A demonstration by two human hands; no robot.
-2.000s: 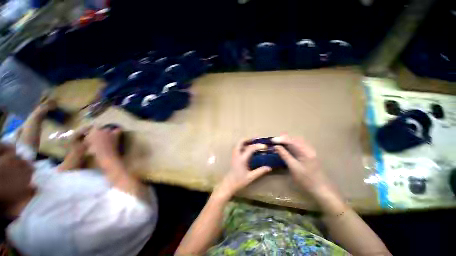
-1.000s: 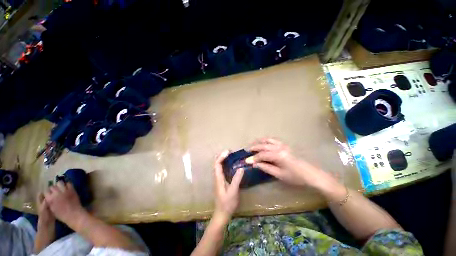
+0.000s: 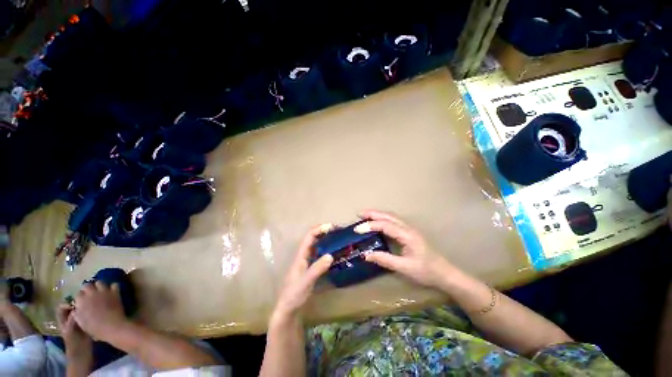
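A dark navy speaker housing [image 3: 352,269] lies on its side on the tan bench covering in front of me. A narrow slot with a reddish strip in it faces up. My left hand [image 3: 301,271] holds the housing's left end, thumb near the slot. My right hand [image 3: 404,249] holds its right end, with fingers on the far edge and thumb at the slot's near edge. Whether a small part is under the fingertips cannot be told.
Several dark housings with pale rings and wires [image 3: 158,184] lie at the left. More stand behind the bench [image 3: 358,59]. One housing [image 3: 532,153] lies on the printed sheet [image 3: 549,199] at right. A co-worker's hands [image 3: 99,309] hold a housing at the left.
My right fingers have shifted from pinching over the slot to gripping the housing's right end. Both hands now hold it at its ends. The view has shifted slightly.
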